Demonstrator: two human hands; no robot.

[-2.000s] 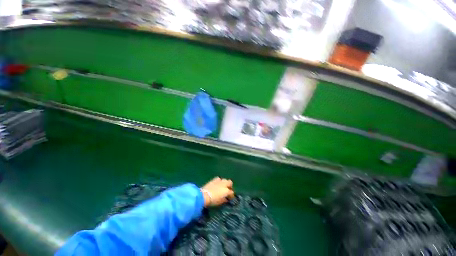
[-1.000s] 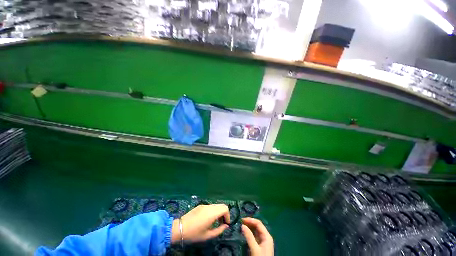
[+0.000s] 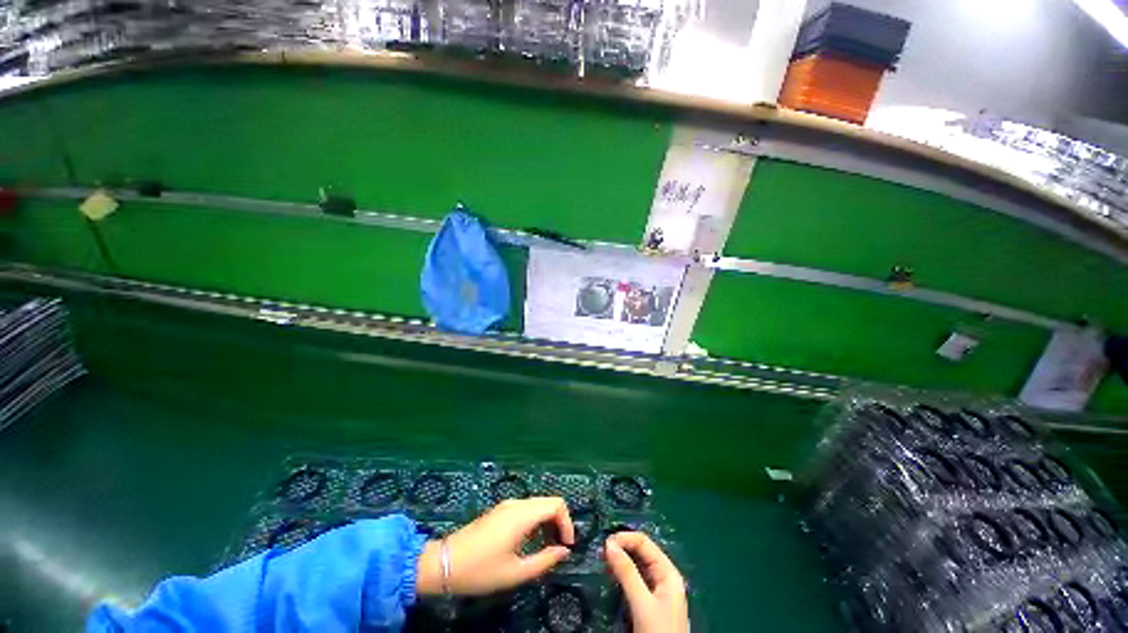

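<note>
A clear blister tray (image 3: 340, 486) lies flat on the dark green bench at the bottom centre, with black rings in its pockets. One black ring (image 3: 567, 608) sits in a pocket below the hands. My left hand (image 3: 507, 544), in a blue sleeve, reaches in from the left over the tray, thumb and forefinger curved towards each other. My right hand (image 3: 648, 584) is just right of it, cut off by the bottom edge, fingertips pointing to the left hand. Dark ring edges show between the fingertips; whether either hand grips a ring is unclear.
Stacked blister trays with rings (image 3: 977, 507) stand at the right. A pile of white sheets (image 3: 37, 359) lies at the left. A blue bag (image 3: 465, 278) and an instruction sheet (image 3: 600, 297) hang on the rail behind. Orange and black bins (image 3: 841, 74) stand on the upper shelf.
The view has steadied and shifted. My left hand was alone over the tray; my right hand then came in beside it. Since one second ago both hands stay close together, with little movement.
</note>
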